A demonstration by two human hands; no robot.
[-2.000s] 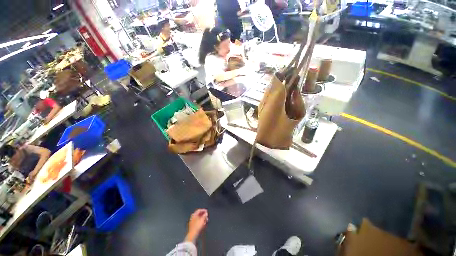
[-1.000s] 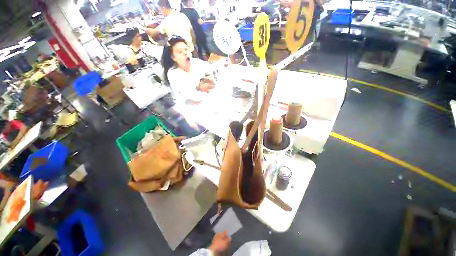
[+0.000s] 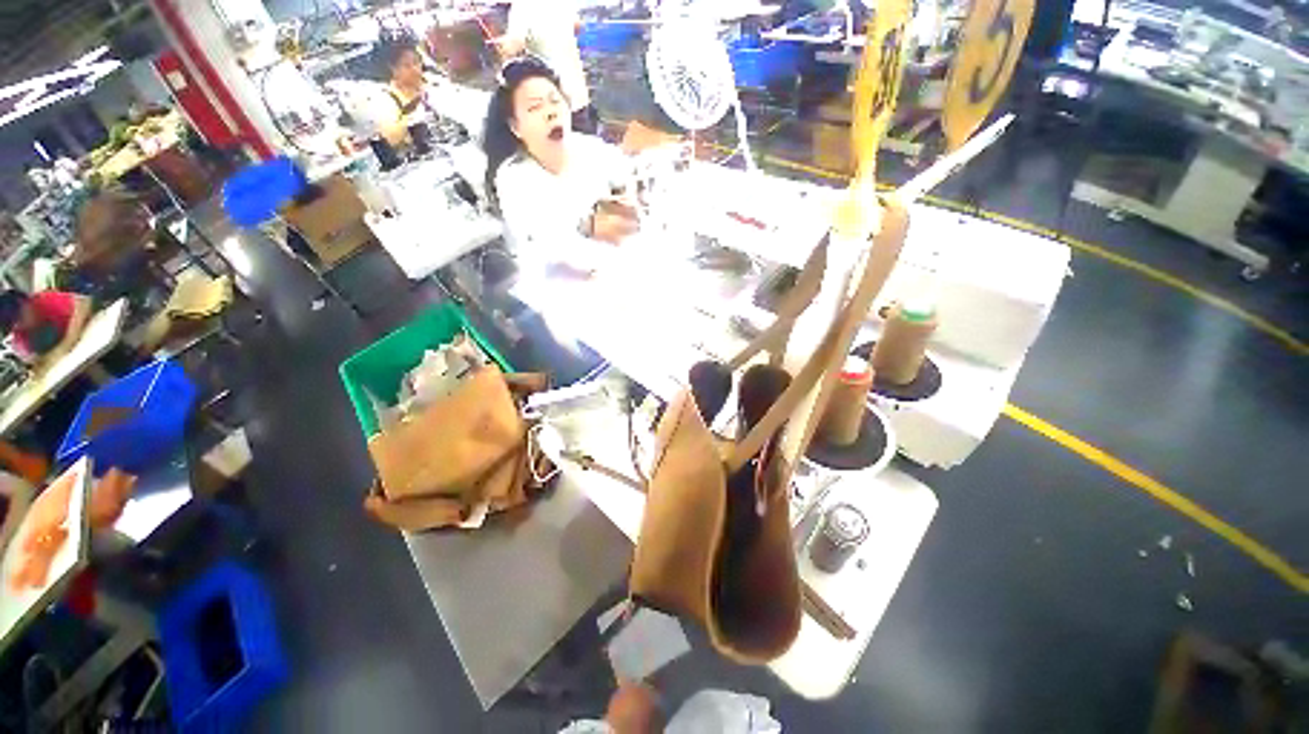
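Note:
A brown bag [image 3: 682, 523] with a long strap stands open-topped on the white table's end [image 3: 897, 552]. Two brown thread cones [image 3: 904, 344] stand on dark round bases behind it, and a small grey can-like item [image 3: 841, 534] stands to its right. My left hand [image 3: 633, 707] is small and blurred at the bottom edge, below the bag and apart from it. Its fingers are not clear. My right hand is not in view.
A green bin [image 3: 416, 359] and folded brown pieces [image 3: 448, 447] are on a grey metal table [image 3: 495, 609]. A person [image 3: 538, 215] sits behind the white table. Yellow signs [image 3: 876, 101] stand above it. Blue bins [image 3: 223, 653] are on the left. A yellow line [image 3: 1148, 480] crosses the dark floor.
The view has come closer to the white table. The bag now appears larger and lower. My left hand has moved right and down to the bottom edge.

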